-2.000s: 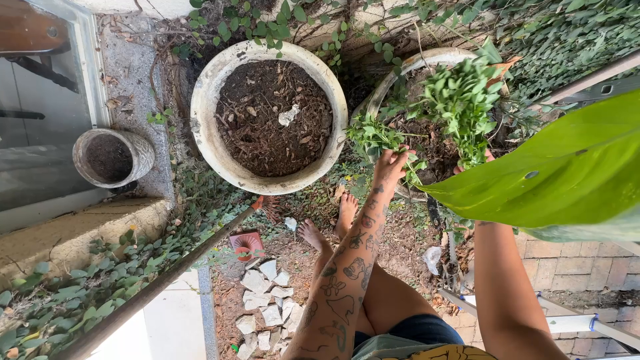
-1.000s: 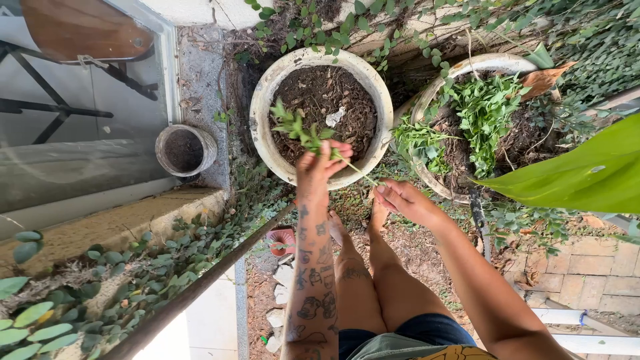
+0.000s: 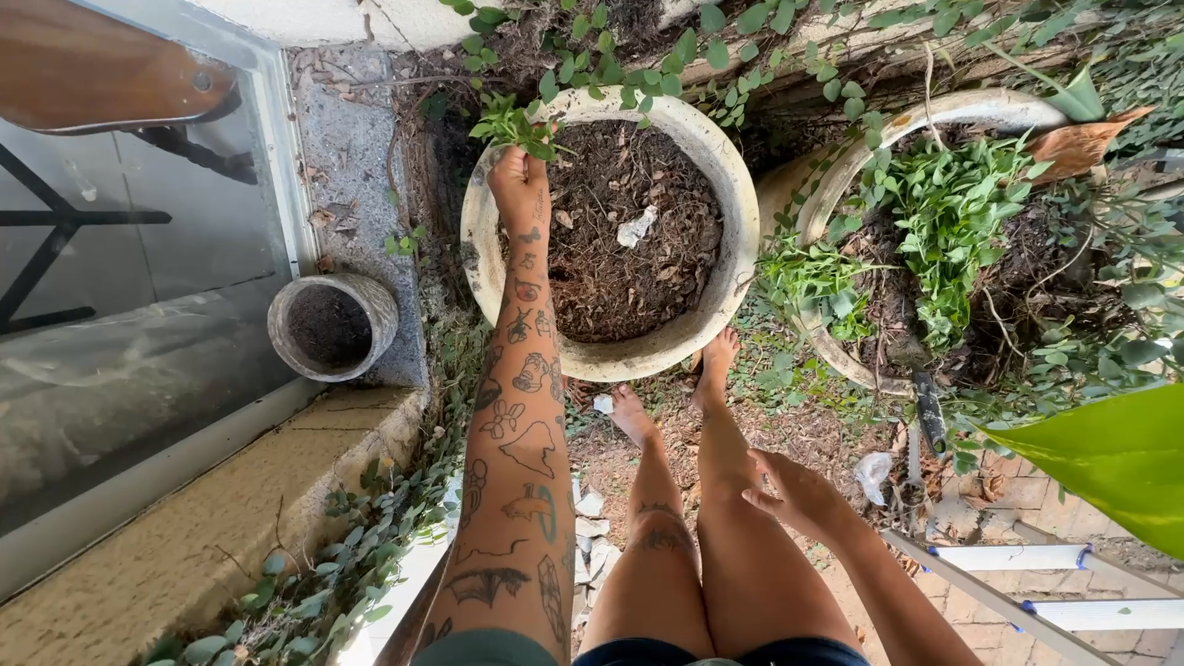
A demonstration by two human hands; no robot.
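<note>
My left hand (image 3: 520, 190) is closed on a leafy green cutting (image 3: 514, 126) at the far left rim of a round whitish planter (image 3: 606, 359). Inside this planter lies dark soil (image 3: 629, 287) with dry leaf bits and a white fragment (image 3: 637, 227). Over my knee, my right hand (image 3: 800, 495) stays apart from the plants, its fingers spread and nothing seen in it. A bunch of green cuttings (image 3: 957, 231) lies in a second round planter (image 3: 842, 194), with a smaller bunch (image 3: 823, 282) over its left rim.
A small pot of soil (image 3: 333, 328) stands on the ledge by a glass door. A black-handled tool (image 3: 929, 412) leans at the second planter's near rim. An aluminium ladder (image 3: 1008, 558) and a large green leaf (image 3: 1110, 462) are at right. Broken pale tiles (image 3: 592, 541) lie near my feet.
My left hand has carried the cutting from over the soil's near side to the planter's far left rim. My right hand, at the cutting's stem one second ago, has drawn back over my knee.
</note>
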